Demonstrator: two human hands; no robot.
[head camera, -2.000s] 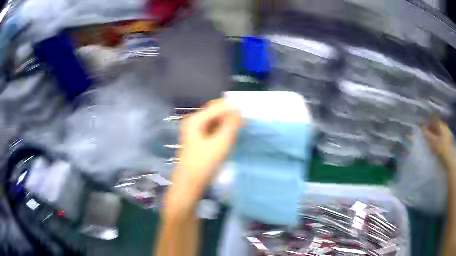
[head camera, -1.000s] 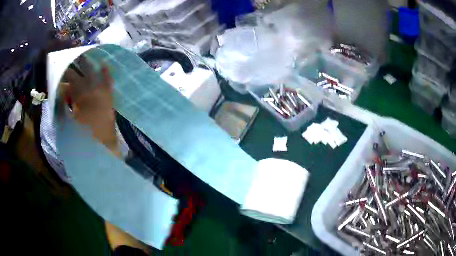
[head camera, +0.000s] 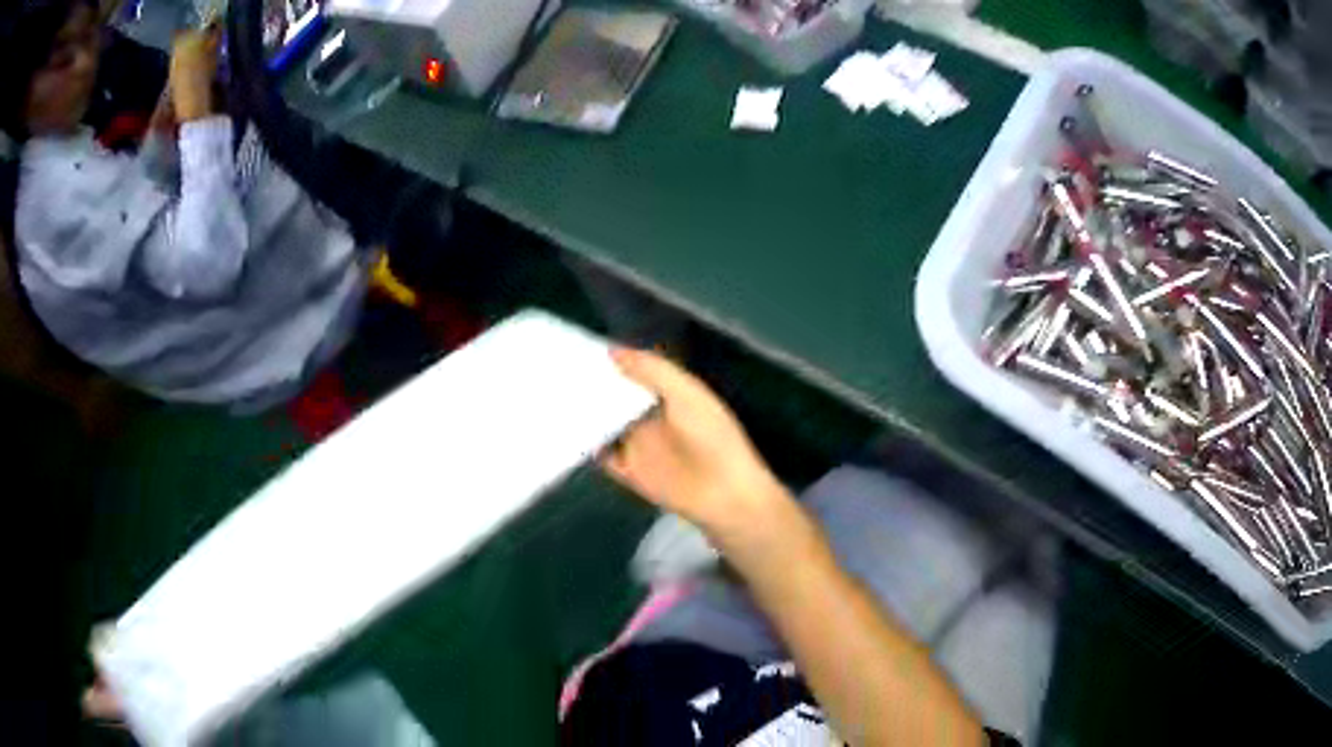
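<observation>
A long white label sheet (head camera: 365, 511) is stretched slantwise over the floor, in front of the bench edge. My right hand (head camera: 679, 445) grips its upper right end, fingers at the edge and partly behind it. My left hand (head camera: 105, 679) is mostly hidden at the lower left; only fingertips show, holding the other end. Print on the sheet cannot be made out. A pale blue piece of backing paper (head camera: 343, 715) shows below the sheet at the bottom edge.
A white tub (head camera: 942, 314) heaped with silver tubes stands on the green bench (head camera: 701, 219) at right. Small white labels (head camera: 894, 85), a flat silver plate (head camera: 587, 69) and a grey device with red display (head camera: 438, 41) lie behind. Another person (head camera: 190, 277) sits at left.
The strip was looped with its blue backing showing; now its white face is stretched between both hands. The view has shifted down, and my right hand has come into view on the sheet.
</observation>
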